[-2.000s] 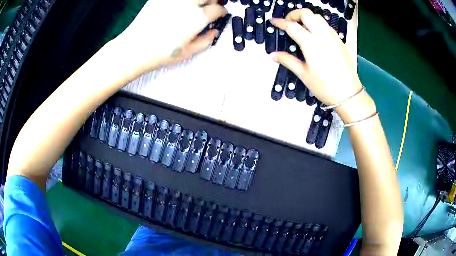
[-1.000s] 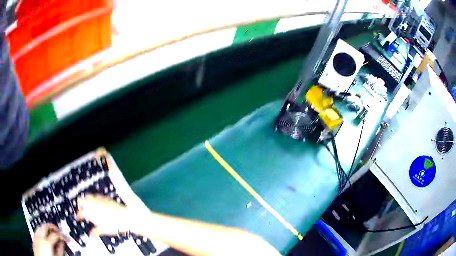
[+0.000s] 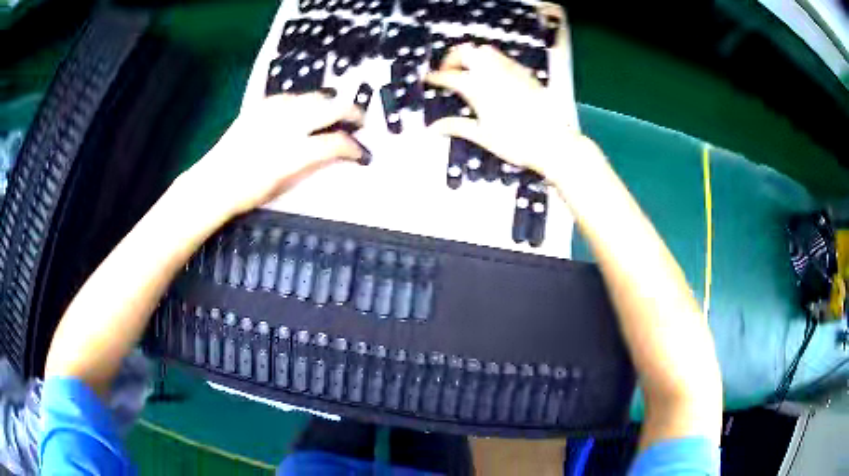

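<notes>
Small black parts with pale dots point(image 3: 344, 42) lie in loose rows on a white sheet point(image 3: 400, 200). My left hand point(image 3: 289, 149) is bare and low over the sheet's left side, thumb and fingers around dark spots; whether it grips a part is unclear. My right hand point(image 3: 507, 107) is bare, fingers and thumb apart over the parts right of centre, hiding some. A long black tray point(image 3: 521, 297) lies nearer me with two rows of glossy black parts; the back row stops around the middle, the front row runs almost to the right end.
A thick stack of filled black trays point(image 3: 56, 167) stands at the left. A green bench surface point(image 3: 642, 186) with a yellow line point(image 3: 707, 223) is at the right, with a dark fan-like device, a yellow component point(image 3: 841, 279) and cables at the far right. Crumpled clear film point(image 3: 19, 418) is at lower left.
The view has swung back from the bench's right side to the sheet and tray. Compared with two seconds ago, my left hand is lower on the sheet; the tray rows look the same.
</notes>
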